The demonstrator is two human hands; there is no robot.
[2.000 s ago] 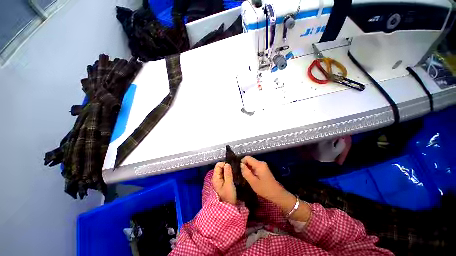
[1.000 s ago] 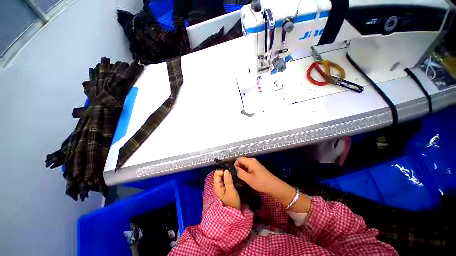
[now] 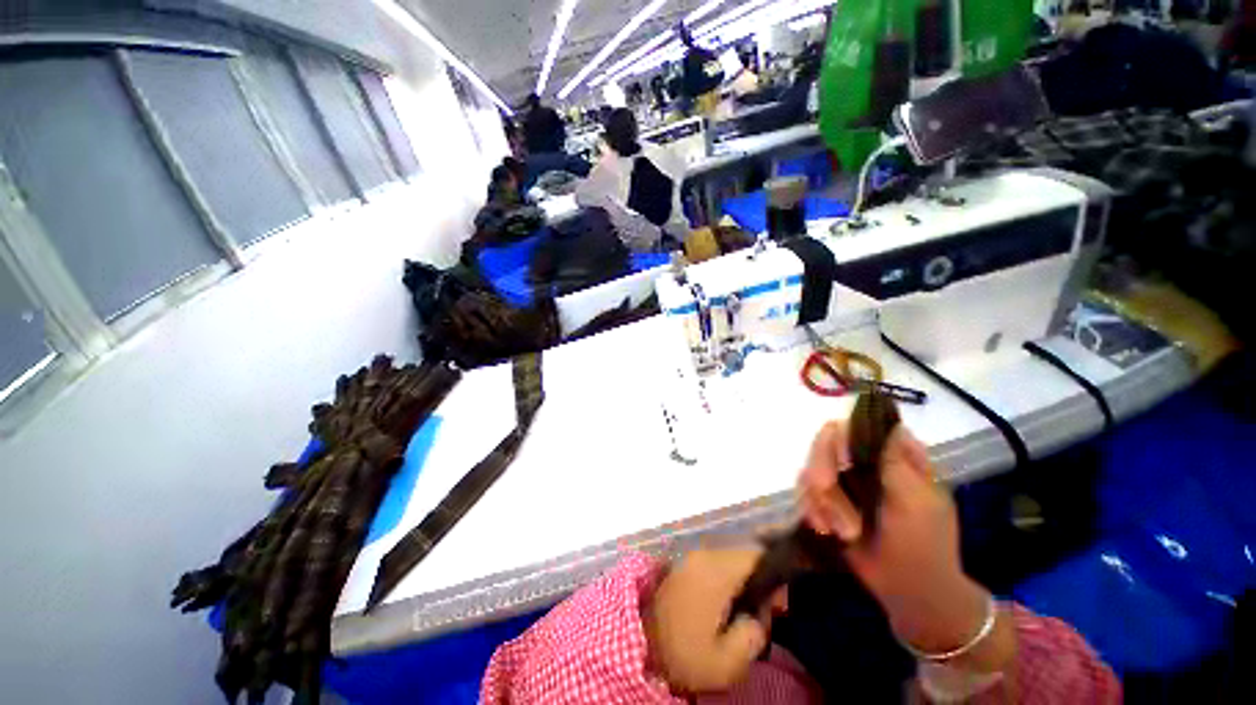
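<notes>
A dark plaid fabric strip (image 3: 865, 466) is raised in front of me over the table's front edge. My right hand (image 3: 895, 523) grips it near its upper end. My left hand (image 3: 714, 614), lower and blurred, holds its lower part, and a dark end hangs below the fingers. A single plaid strip (image 3: 475, 482) lies bent across the left of the white table (image 3: 592, 475). A thick bundle of plaid strips (image 3: 320, 530) lies over the table's left edge, beside a blue sheet (image 3: 402, 482).
The white sewing machine (image 3: 964, 276) stands at the back right. Scissors (image 3: 843, 372) lie on its bed, and black straps (image 3: 964, 402) cross the right table edge. Dark cloth (image 3: 475, 320) is heaped behind the table. People (image 3: 627, 186) sit farther back.
The view has tilted up, showing the workshop and windows. Both hands have risen from below the table edge with the strip. My right hand has moved right and farther up.
</notes>
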